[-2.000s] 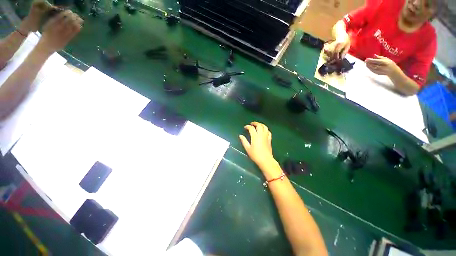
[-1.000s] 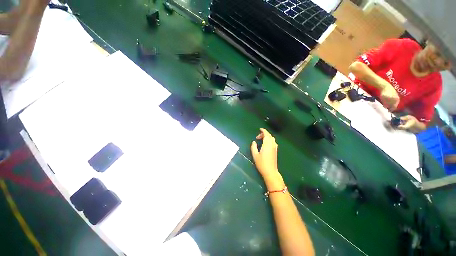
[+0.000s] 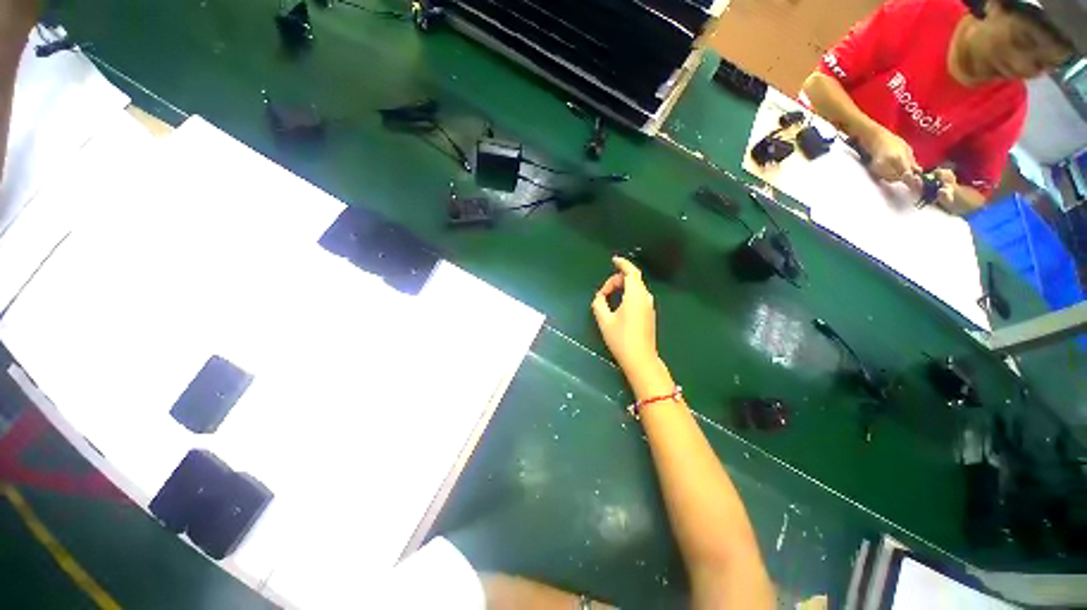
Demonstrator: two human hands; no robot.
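Note:
My right hand (image 3: 627,312), with a red bracelet at the wrist, reaches over the near side of the green conveyor belt. Its thumb and fingers are loosely curled with a gap between them, and I see nothing held. My left hand is out of the picture; only a white sleeve and part of that forearm show at the bottom edge. Black power adapters with thin cords lie on the belt, one adapter (image 3: 498,165) beyond my hand and another (image 3: 758,255) to its right. A small dark piece (image 3: 763,414) lies right of my wrist.
A white sheet (image 3: 322,417) at left carries black covers (image 3: 381,248), a single cover (image 3: 212,393) and a near group (image 3: 212,500). Stacked black trays (image 3: 584,48) stand across the belt. A person in red (image 3: 918,95) works opposite. A board stack (image 3: 942,586) is at bottom right.
My right hand has stayed over the belt edge; its spread fingers have curled. My left forearm has come into view at the bottom. The opposite person's hands have moved away from the adapters beside them.

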